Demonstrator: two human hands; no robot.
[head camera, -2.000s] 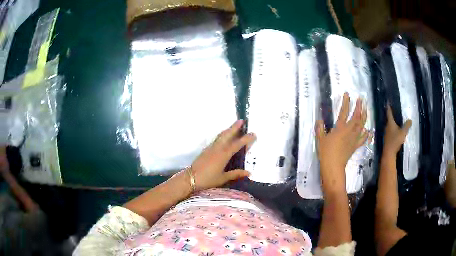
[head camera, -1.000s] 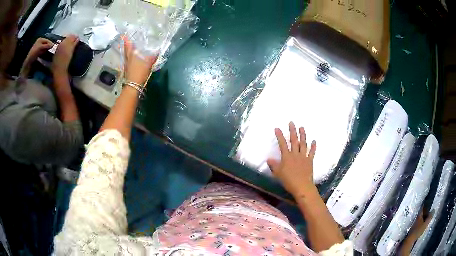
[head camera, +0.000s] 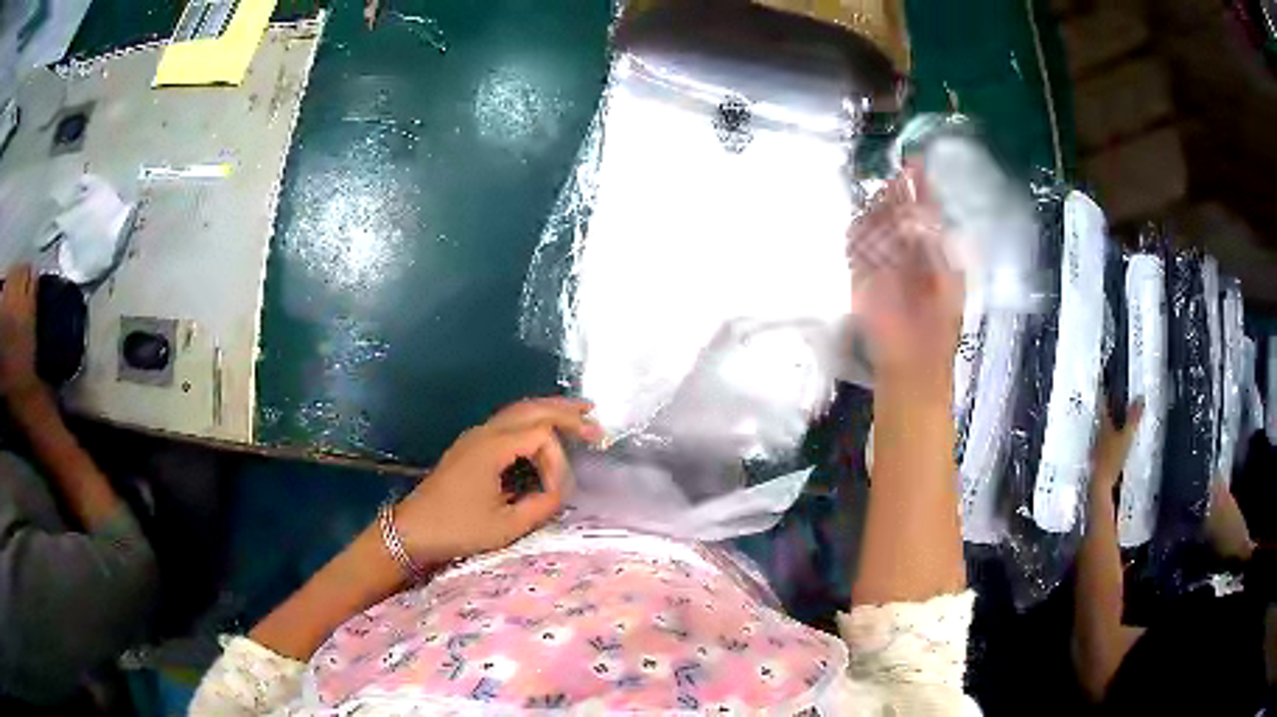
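Observation:
A stack of clear poly bags (head camera: 700, 210) lies in front of me, bright and glossy. A loose crumpled clear bag (head camera: 763, 385) is lifted over its near end and hangs toward my apron. My left hand (head camera: 511, 469) is at the near left of the stack, thumb and finger pinched at the edge of this loose bag. My right hand (head camera: 910, 273) is blurred at the stack's right edge; its fingers and grip are unclear. A blurred whitish thing (head camera: 980, 210) is just right of it. Bagged units (head camera: 1071, 364) stand in a row at right.
The brown bag carton (head camera: 868, 17) is at the stack's far end. A pale board (head camera: 196, 280) with yellow paper (head camera: 210, 49) and a crumpled white piece (head camera: 91, 231) lies at left. A neighbour's hand (head camera: 20, 329) holds a dark part there. Another person's hand (head camera: 1116, 455) is at the row.
The view has swung back from the left. My left hand has left the board and come to the loose bag. My right hand has moved from the stack's near end to its right edge.

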